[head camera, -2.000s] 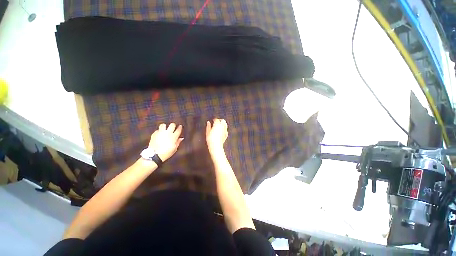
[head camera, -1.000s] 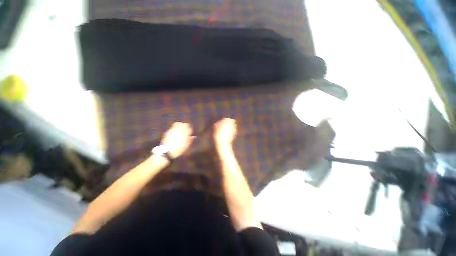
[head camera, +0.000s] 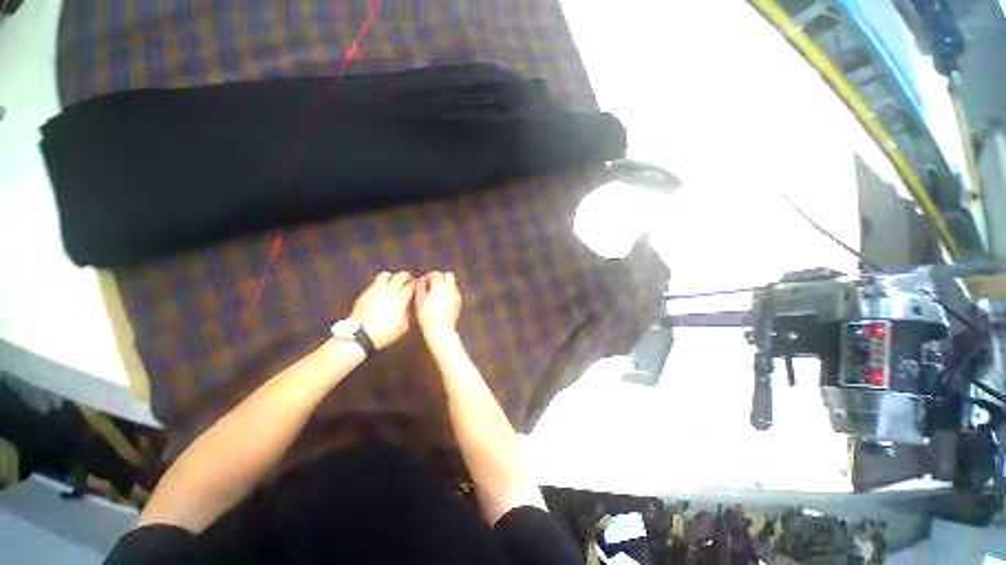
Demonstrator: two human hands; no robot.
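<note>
The plaid cloth panels [head camera: 485,254], brown-purple check, lie in a stack on the white table, with a curved edge at the right. A black cloth bundle [head camera: 298,155] lies across them. My left hand [head camera: 386,308] and my right hand [head camera: 438,302] rest side by side on the plaid near my body, fingertips almost touching. Fingers are bent onto the cloth; whether they pinch a ply cannot be told. A red line [head camera: 275,256] crosses the plaid and the black bundle.
The cutting machine [head camera: 871,353] stands at the right, its base plate [head camera: 649,355] beside the plaid's edge. A dark oblong item [head camera: 646,174] sticks out past the bundle. A yellow rail [head camera: 849,83] runs along the far right. Fabric scraps [head camera: 728,534] lie below the table edge.
My right hand has moved left, close beside my left hand. The view has shifted and turned, so the bundle and machine sit further left in the picture.
</note>
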